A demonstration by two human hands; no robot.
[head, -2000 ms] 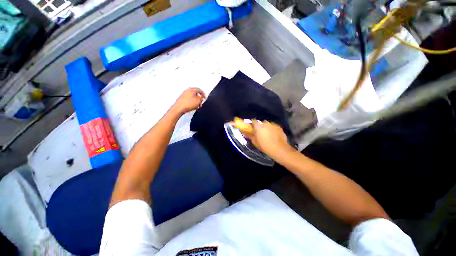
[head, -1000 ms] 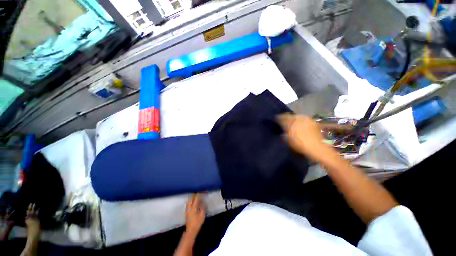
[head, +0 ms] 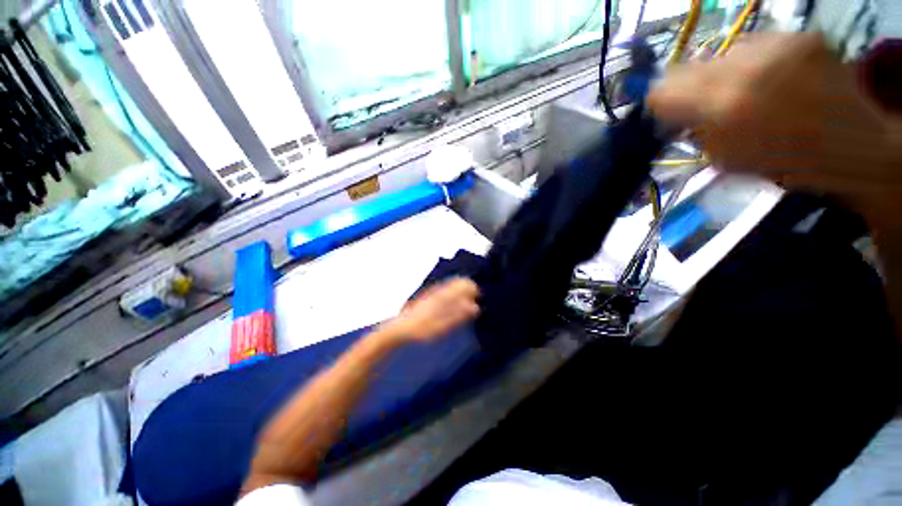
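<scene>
The dark garment (head: 554,242) is stretched upward to the right from the padded navy board (head: 326,395), with its lower part over the board's right portion. My left hand (head: 443,311) is closed on the garment's edge just above the board. My right hand (head: 742,99) is raised high at the upper right, blurred, gripping the garment's upper end. The steam iron (head: 605,304) stands behind the board at the right, partly hidden by the garment.
Two blue bars, one along the back (head: 366,222) and one with a red label (head: 253,301), lie on the white-covered table (head: 396,262). A white wrapped lump (head: 450,164) sits at the back bar's end. Hoses (head: 687,35) hang upper right. Dark pieces (head: 35,119) hang upper left.
My right hand has risen to the upper right, pulling the garment up off the board. My left hand has moved from the board's front edge onto the garment. The view has shifted toward the windows.
</scene>
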